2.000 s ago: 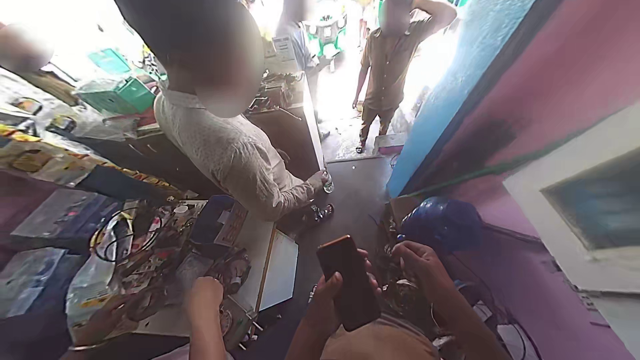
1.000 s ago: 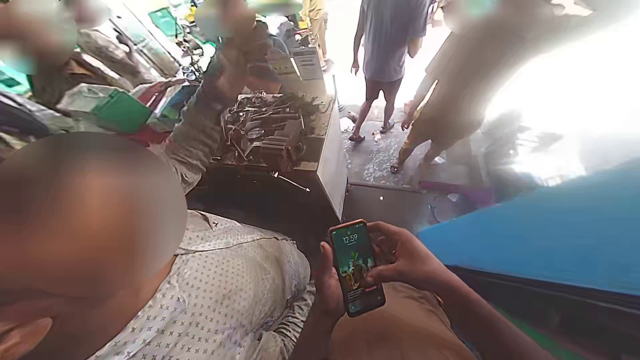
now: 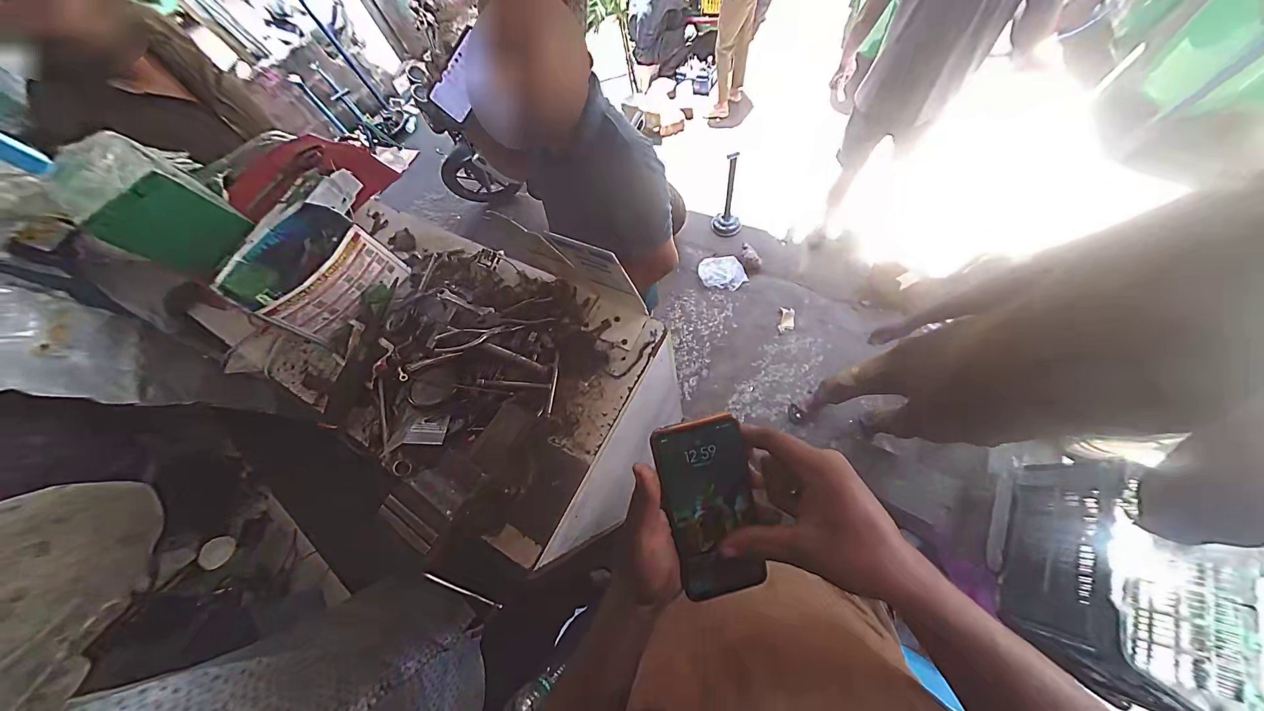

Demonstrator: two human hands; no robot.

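Note:
A smartphone with an orange edge is held upright in front of my lap, its lock screen lit and showing the time. My left hand grips its left side, with the thumb along the edge and the other fingers hidden behind it. My right hand holds the right side, its index finger near the top corner and its thumb over the lower part of the screen. Just left of the phone is a workbench heaped with greasy metal tools, among them wrenches.
A green box and a printed container stand at the bench's back left. A person in a dark shirt is beyond the bench. Other people stand at the right. A crumpled plastic bag and a metal stand are on the ground.
The phone screen was dark two seconds ago and is lit now. My right hand, apart from the phone then, is on it now. The view has swung strongly.

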